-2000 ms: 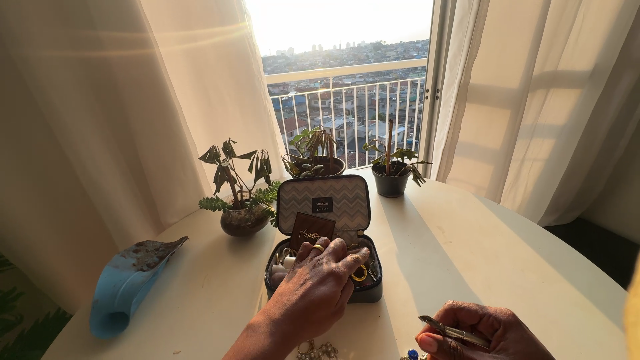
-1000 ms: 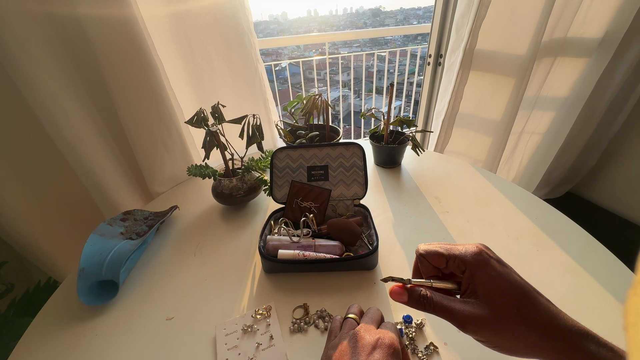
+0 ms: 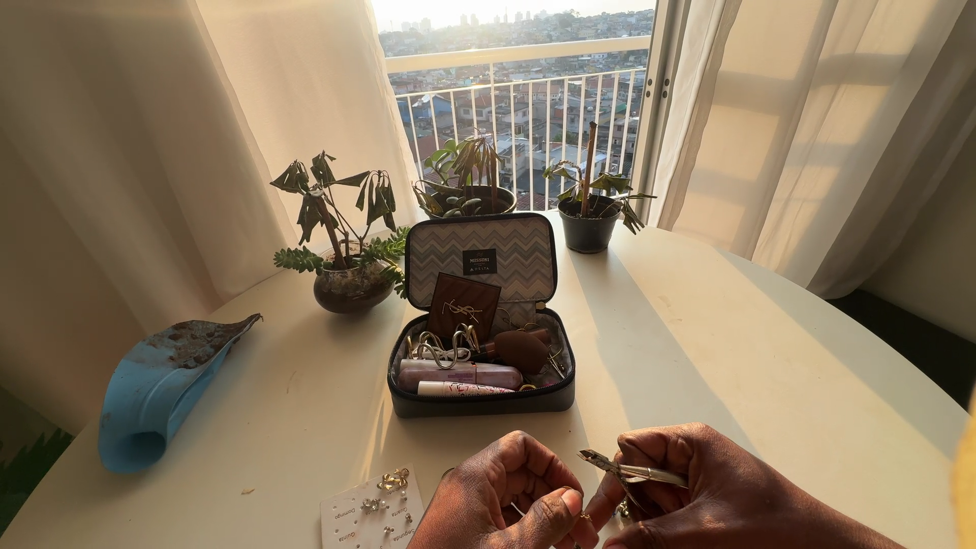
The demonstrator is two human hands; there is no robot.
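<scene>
Low in the head view, my left hand [image 3: 512, 496] pinches a small gold-coloured piece of jewelry [image 3: 585, 517] between thumb and finger. My right hand [image 3: 686, 488] is close beside it, gripping a metal cuticle nipper [image 3: 637, 471] whose jaws point left; its fingertips are near the small piece. An earring card [image 3: 374, 509] with several earrings lies left of my left hand. Beyond both hands stands a dark zippered case [image 3: 482, 404], its lid raised. Inside are a brown compact [image 3: 463, 305], a brown makeup sponge [image 3: 522, 349], tubes [image 3: 461, 375] and gold-coloured jewelry.
A blue plastic scoop [image 3: 156, 389] with soil on it lies at the left of the round white table [image 3: 801, 381]. A round glass planter [image 3: 353, 286] and dark pots [image 3: 589, 229] with drooping plants stand behind the case, near the window railing and curtains.
Two seconds ago my left hand was in the case; it then moved down to jewelry on the table. Now it is raised beside my right hand, holding a small piece.
</scene>
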